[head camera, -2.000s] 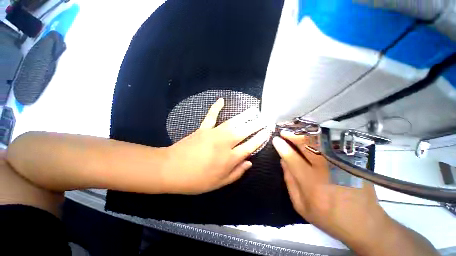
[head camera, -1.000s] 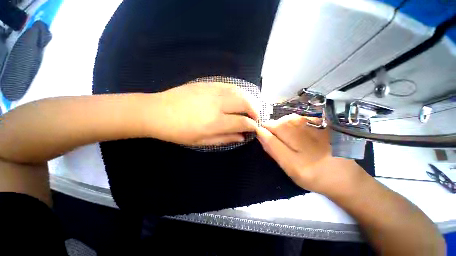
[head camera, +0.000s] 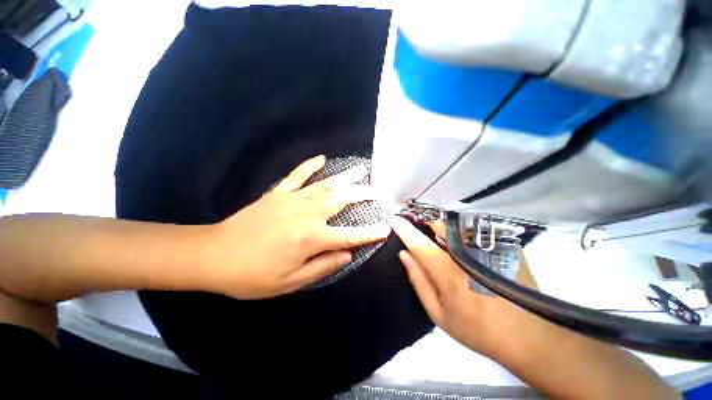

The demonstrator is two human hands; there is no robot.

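The black ribbed knit panel [head camera: 258,94] lies flat on the white table, its lower edge over the table's front edge. The checked elbow patch [head camera: 361,217] lies on it, partly hidden under my left hand. My left hand [head camera: 293,234] is bare, palm down with fingers spread on the patch, holding nothing. My right hand [head camera: 445,285] lies on the panel at the patch's right edge, fingertips beside the presser foot [head camera: 421,212], holding nothing. The index fingertips of both hands nearly meet. The needle itself cannot be made out.
The white and blue sewing machine head [head camera: 500,101] fills the upper right. A dark curved tube [head camera: 546,306] passes over my right wrist. Thread snips [head camera: 673,304] lie at far right. Spare checked patches [head camera: 33,129] lie at left. A measuring scale [head camera: 437,393] runs along the front edge.
The panel and patch have turned and shifted left in view. My left hand's fingers have spread over the patch. My right hand's fingers are now straighter, and more of the machine head shows.
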